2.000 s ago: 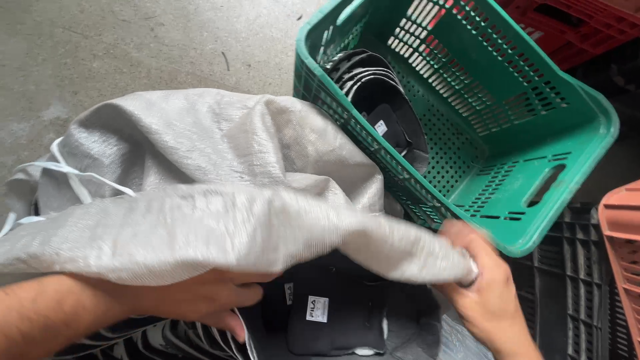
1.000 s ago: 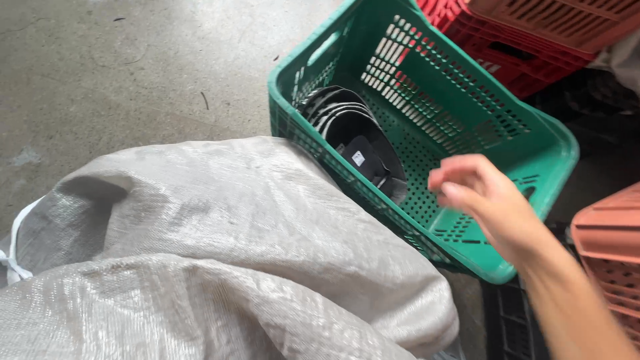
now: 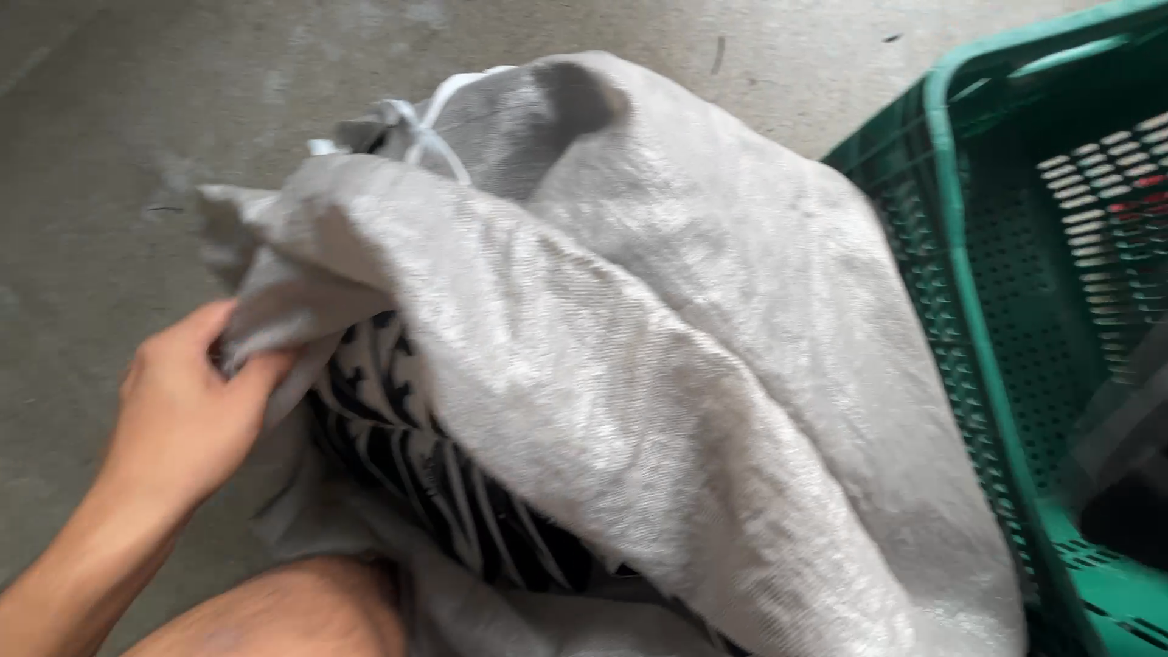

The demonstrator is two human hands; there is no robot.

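My left hand (image 3: 187, 397) grips the edge of a light grey woven sack (image 3: 584, 365) at the left, thumb and fingers closed on a bunched fold. Beneath the lifted flap shows a row of black pieces with pale edges (image 3: 438, 493), stacked closely in the sack; what they are is hard to tell through the blur. A white drawstring (image 3: 429, 128) lies on the far side of the sack. The sack leans near the wall of a green plastic crate (image 3: 963, 265), which holds a dark blurred item (image 3: 1127, 516) at the right edge. My right hand is out of view.
The crate stands right of the sack, with perforated walls. Concrete floor (image 3: 137, 91) shows behind and left of the sack. My bare knee (image 3: 292, 611) is at the bottom left, beside the sack's near edge.
My right hand, over the crate one second ago, is out of view. My left hand, hidden then, now holds the sack's edge. The view has shifted left.
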